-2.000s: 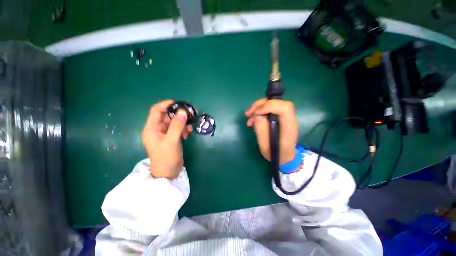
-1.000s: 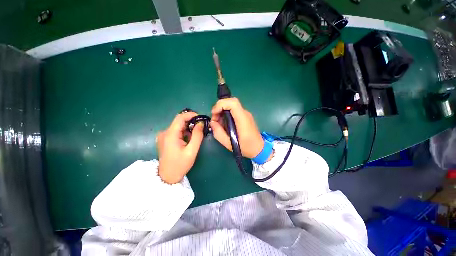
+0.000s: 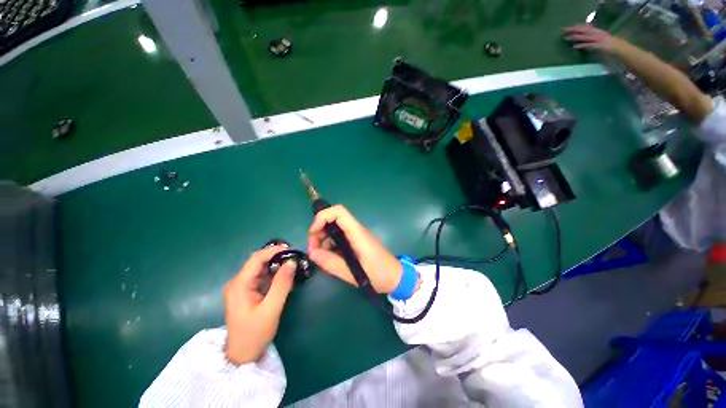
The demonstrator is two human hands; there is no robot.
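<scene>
My left hand [image 3: 258,302] holds a round black housing [image 3: 289,259] between thumb and fingers above the green mat. A second dark round piece [image 3: 275,244] shows just behind it; whether the two touch is unclear. My right hand [image 3: 350,253] holds the soldering iron [image 3: 319,204] with its tip pointing up and to the left, away from the housing. The right fingertips are close to the housing's right side; whether they touch it is hard to tell.
Small loose parts [image 3: 170,182] lie at the mat's upper left. A black square fan [image 3: 417,111], the soldering station [image 3: 487,171] and its cord [image 3: 450,217] are to the right. Clear trays [image 3: 30,295] stand left. Round units [image 3: 280,46] sit on the belt. Another person's arm [image 3: 654,70] reaches over it.
The view has shifted, showing more belt and another person's arm. Since the oldest frame, my right hand with the iron has come beside my left hand and the housing. Both hands keep their holds.
</scene>
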